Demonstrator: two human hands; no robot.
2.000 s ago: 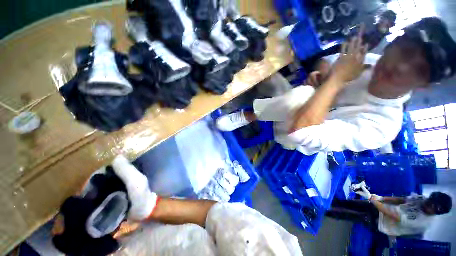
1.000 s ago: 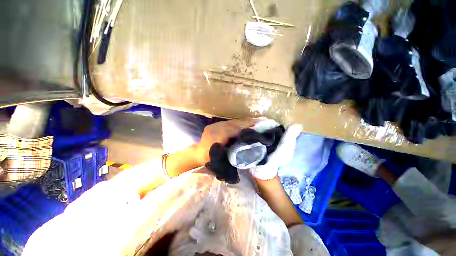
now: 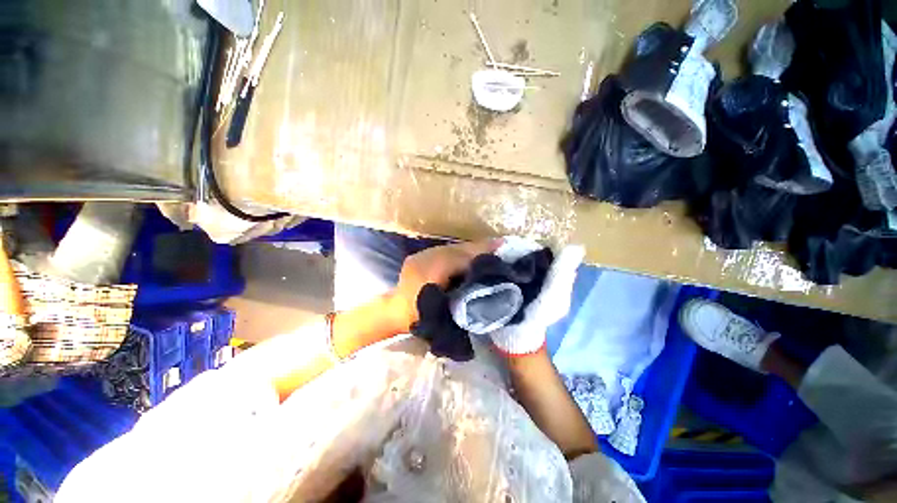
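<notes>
My bare left hand (image 3: 425, 275), with a bracelet at the wrist, and my right hand (image 3: 553, 303), in a white knitted glove with an orange-red cuff, hold one black moulded piece (image 3: 445, 332) between them, above my lap at the bench edge. Its oval grey-white rimmed base opening (image 3: 490, 307) faces the camera. The fingers behind the piece are mostly hidden. Several black and silver-grey assemblies (image 3: 669, 113) stand at the right of the bench. A small round white tub (image 3: 498, 90) with thin pale sticks (image 3: 528, 70) across it sits on the board.
The stained brown bench (image 3: 354, 118) spans the top, with a dark bar (image 3: 238, 120) and pale slim tools (image 3: 264, 49) at left. A blue crate (image 3: 661, 393) below holds small silver-white figures (image 3: 627, 418). Blue crates (image 3: 177, 349) and a person's patterned clothing (image 3: 74, 314) are at left, a person's shoe (image 3: 723, 332) at right.
The view has swung from the right side of the bench to its middle. Both hands stay on the black piece, whose base opening still faces the camera.
</notes>
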